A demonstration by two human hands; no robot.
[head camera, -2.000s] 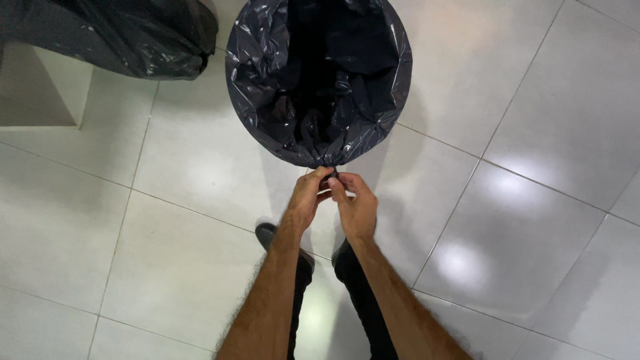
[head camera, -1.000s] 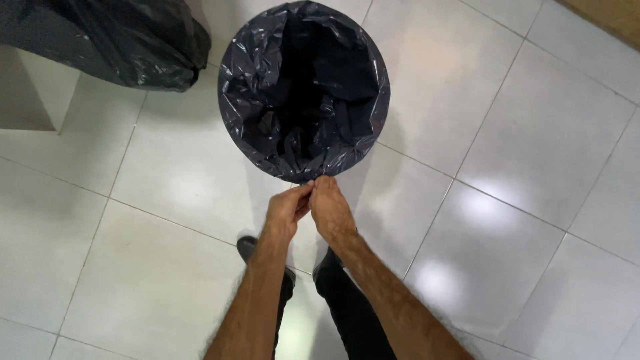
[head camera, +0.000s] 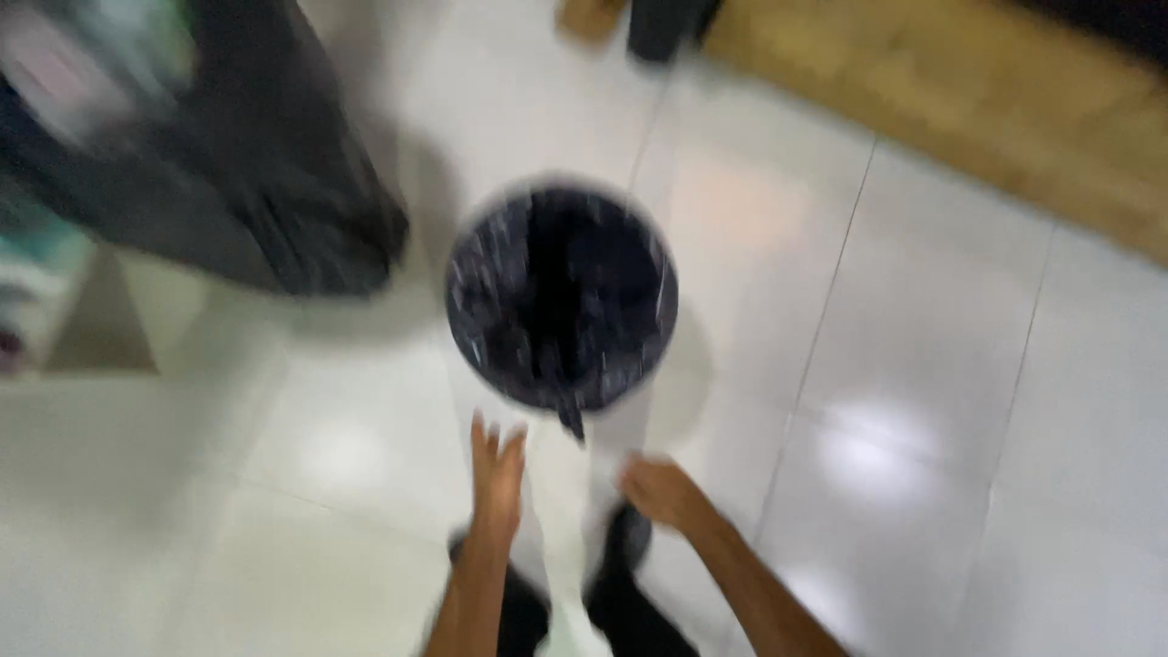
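A round bin lined with a black plastic bag (head camera: 620, 356) stands on the tiled floor in front of me, its mouth facing up. A short twisted end of the bag (head camera: 570, 422) sticks out over the rim on my side. My left hand (head camera: 497, 470) is below and left of that end, fingers apart, holding nothing. To the right and lower, my right hand (head camera: 652, 488) is off the bag, its fingers curled and blurred; nothing shows in it. The whole view is smeared by motion.
A large dark plastic bag (head camera: 301, 210) lies at the upper left, near a beige angular object (head camera: 100, 319). Along the upper right runs a wooden edge (head camera: 867, 91). A dark object (head camera: 659, 27) is at the top. My shoes (head camera: 628, 534) are just below my hands.
Both hands were together at the bag's near rim; they have let go and moved apart. A twisted end now shows at that rim. The view has shifted and takes in more around the bin.
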